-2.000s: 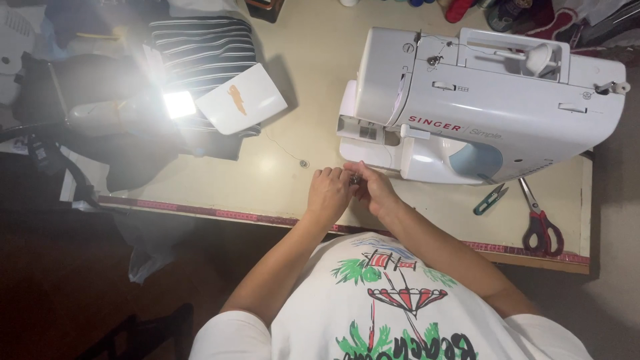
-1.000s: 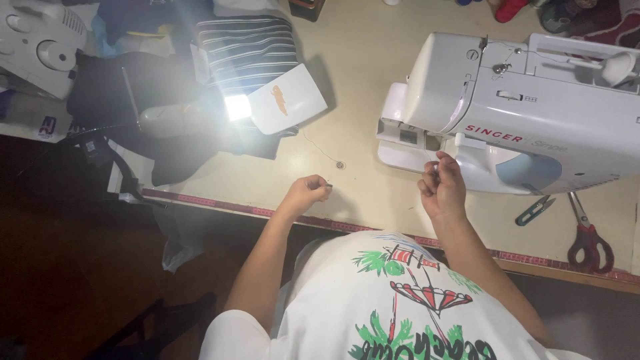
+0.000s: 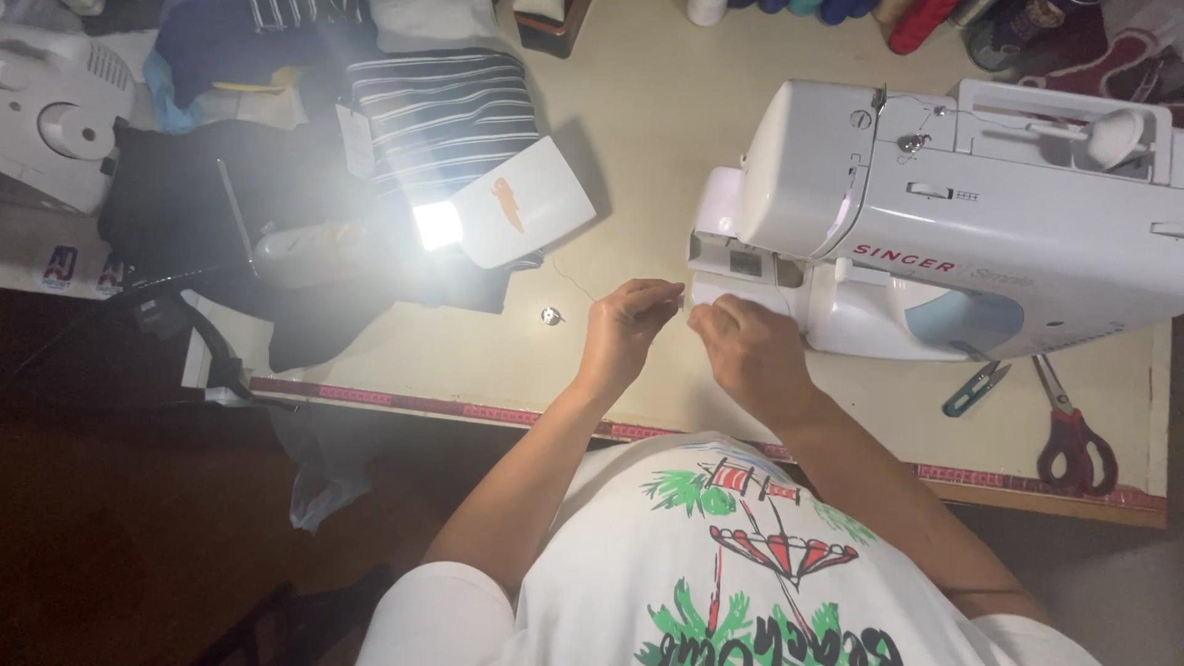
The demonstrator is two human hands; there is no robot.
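Just left of the free-arm end of a white Singer sewing machine [image 3: 980,222], my left hand [image 3: 634,324] has its thumb and fingertips pinched on something small, too small to name. Facing it across a narrow gap, my right hand [image 3: 749,347] has its fingertips drawn together; whether it holds anything is hidden. A small round metal part, perhaps a bobbin case [image 3: 551,316], lies on the table to the left of my left hand. A thin thread [image 3: 573,277] curves from near the white card toward my left hand.
Green thread snips [image 3: 971,390] and red-handled scissors [image 3: 1073,444] lie at right near the table edge with its red measuring tape [image 3: 407,400]. Folded striped fabric [image 3: 453,102], a bright lamp [image 3: 437,226] and a white card [image 3: 527,203] are at left. Thread spools [image 3: 920,23] stand behind.
My hands were together two seconds ago, then apart, with the right one near the machine's needle area. They have come close together again, fingertips facing each other.
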